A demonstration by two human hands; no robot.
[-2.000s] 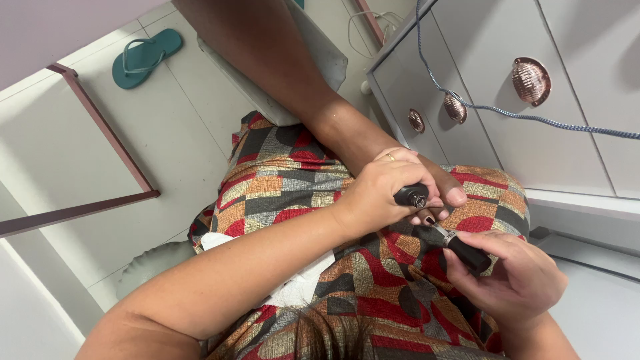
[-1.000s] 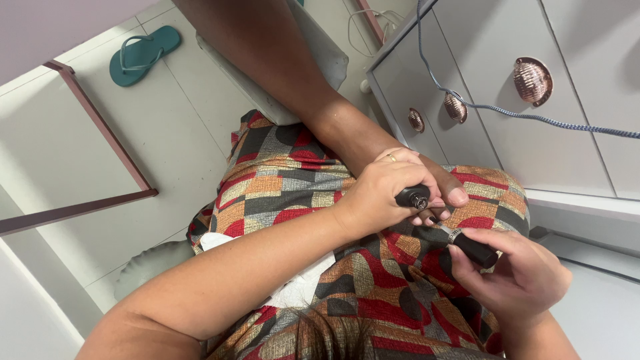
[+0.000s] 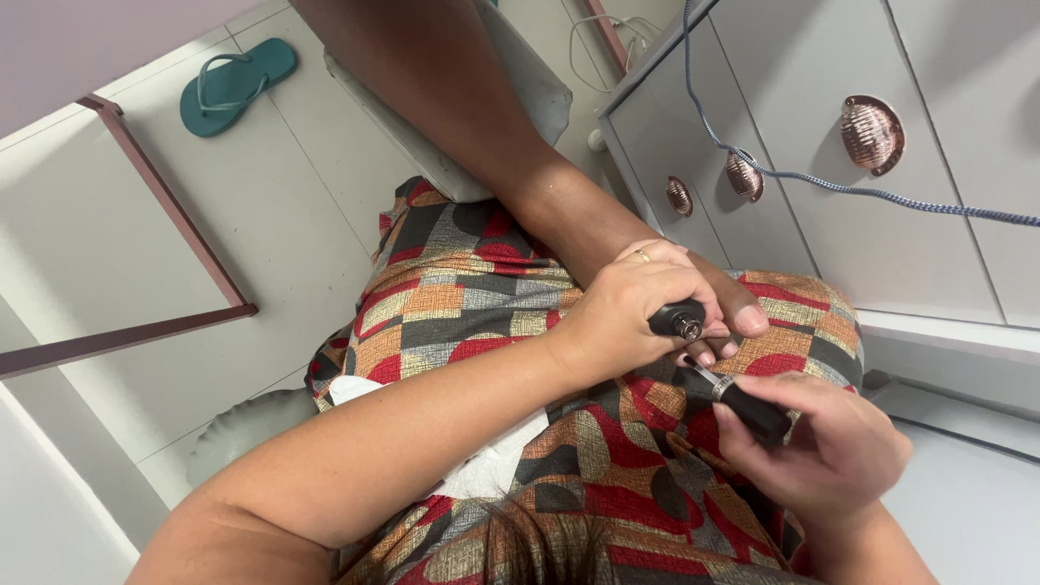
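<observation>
My left hand (image 3: 642, 305) holds a black nail polish bottle (image 3: 678, 319), its open neck facing the toes, and rests around the front of another person's foot (image 3: 597, 231). The foot lies on a patterned cloth (image 3: 504, 276) over my lap. Between thumb and fingers of my right hand (image 3: 821, 435) is the black cap (image 3: 756, 413) of the polish, with its applicator brush (image 3: 705, 372) pointing at the smaller toes. The brush tip is at or very near a smaller toe; contact cannot be told. The big toe (image 3: 749, 318) shows a pale nail.
A white drawer cabinet (image 3: 796, 73) with copper shell handles stands at the right, a braided cord (image 3: 861, 192) crossing it. White tissue (image 3: 487, 467) lies under my left forearm. A teal flip-flop (image 3: 236, 85) and a grey scalloped bowl (image 3: 244, 426) are at the left, near a metal frame (image 3: 175, 211).
My right hand has brought the brush up and left to the smaller toes, from a lower position one second ago. My left hand stays on the foot with the bottle.
</observation>
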